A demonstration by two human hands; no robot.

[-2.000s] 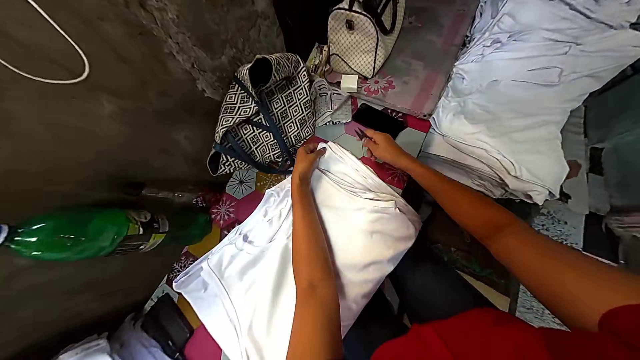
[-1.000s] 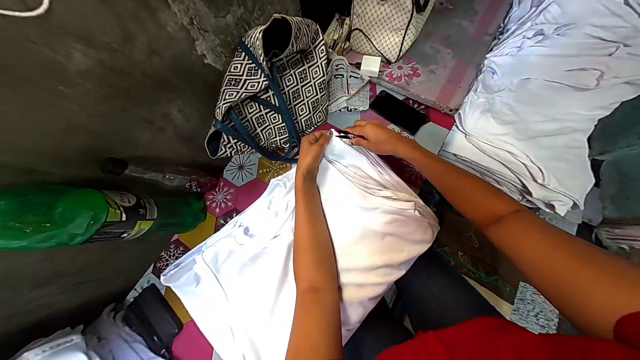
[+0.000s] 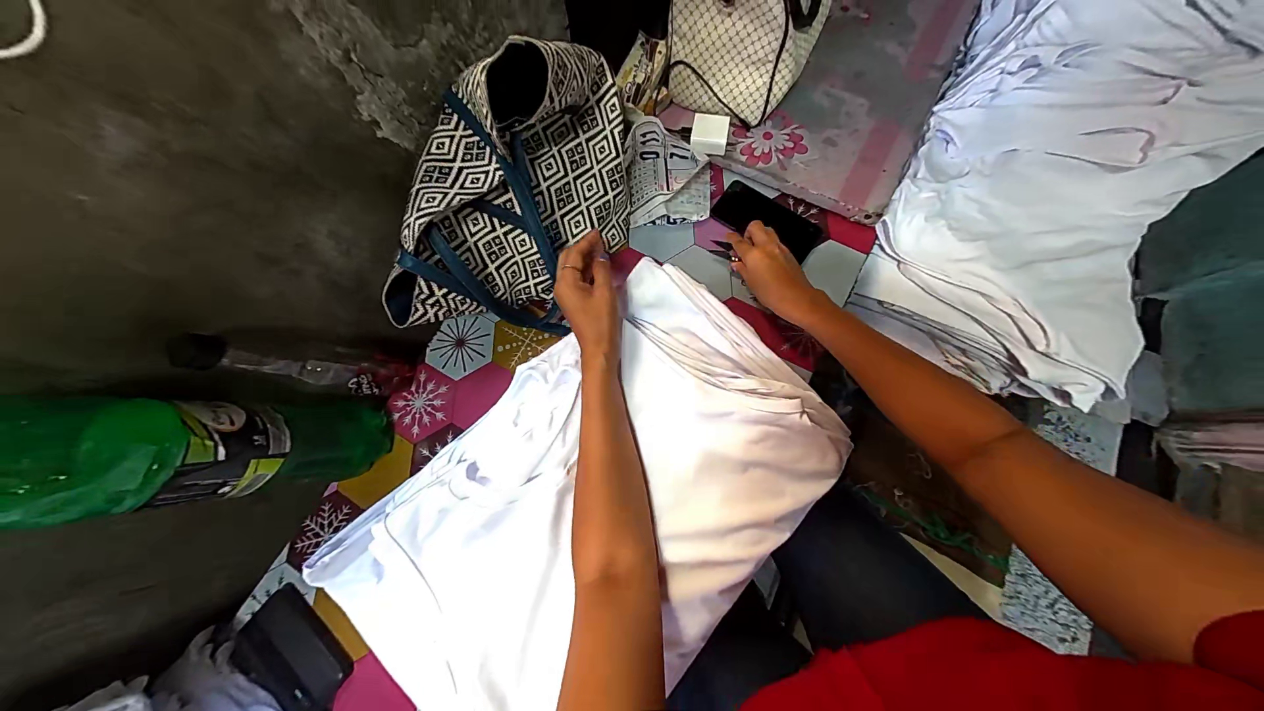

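White fabric [image 3: 731, 434] lies in folded layers over my lap and the patterned floor covering. My left hand [image 3: 590, 281] is at the fabric's far end, beside the patterned bag, with thumb and fingertips together; whether a bit of cloth is pinched there I cannot tell. My right hand [image 3: 765, 262] is off the fabric, to its right, closed around a small dark pointed tool [image 3: 724, 249], which looks like thread snips. A black smartphone [image 3: 768, 219] lies flat just beyond the right hand.
A black-and-white woven bag [image 3: 583, 148] with blue straps stands ahead. A white power adapter [image 3: 710, 133] and a beige handbag [image 3: 736, 59] lie beyond. Green plastic bottle [image 3: 89, 459] at left, by the wall; a pile of white fabric [image 3: 1066, 197] at right; a black object [image 3: 291, 652] lower left.
My right hand, with the small tool, has moved right, away from the fabric's tip and my left hand, where it was a second ago. The left hand stays near the tip.
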